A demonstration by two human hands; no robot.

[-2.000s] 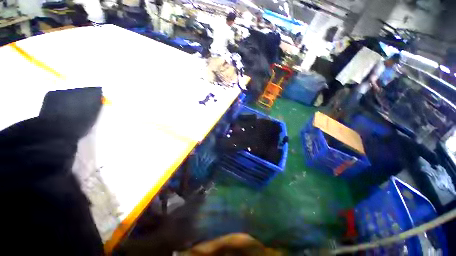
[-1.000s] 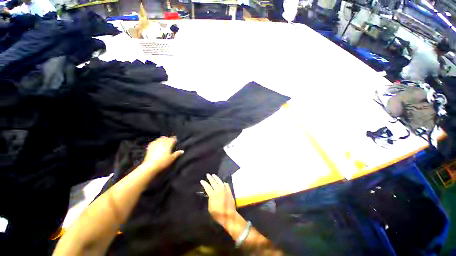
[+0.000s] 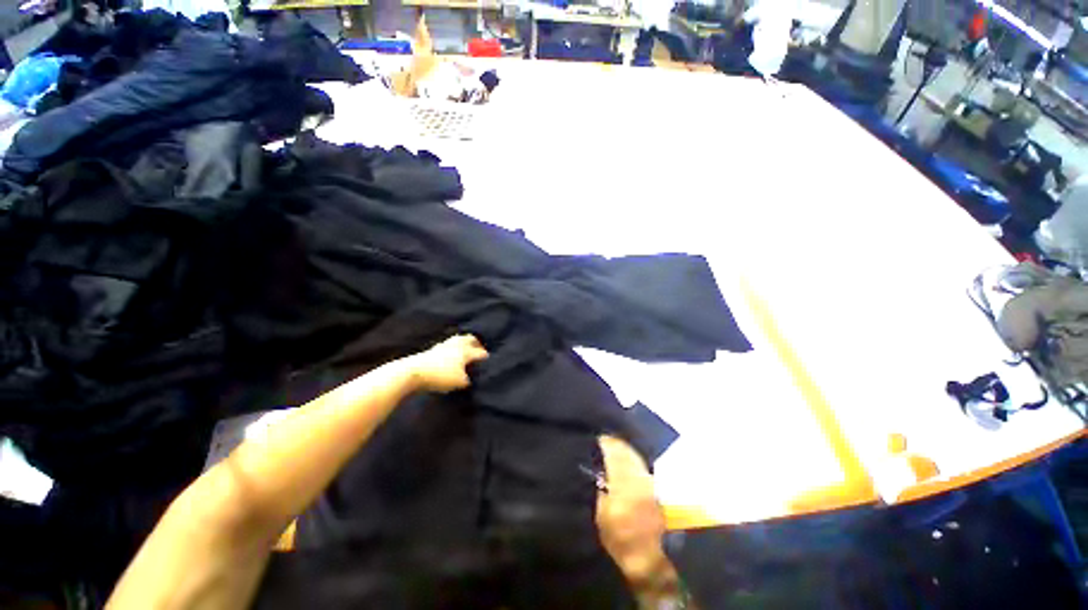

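Black trousers or a similar black garment (image 3: 525,441) lie over the near edge of the white table, with one leg-like panel reaching right. My left hand (image 3: 453,361) pinches the cloth near its middle, fingers closed on it. My right hand (image 3: 626,489) is at the garment's right side, close to the table edge. A small dark tool, perhaps thread snips (image 3: 594,474), shows at its fingertips; its fingers are partly hidden and their grip on the cloth is unclear.
A large black garment pile (image 3: 131,286) touches the piece at left, with navy garments (image 3: 155,101) behind. A khaki-grey bundle (image 3: 1050,322) and dark straps (image 3: 988,393) lie at the right corner. A small box (image 3: 424,78) stands at the far edge of the white table (image 3: 668,155).
The view has turned slightly left. My left hand has closed on the cloth. The right-hand panel now lies lower and more spread. My right hand, earlier with spread fingers, is now more curled.
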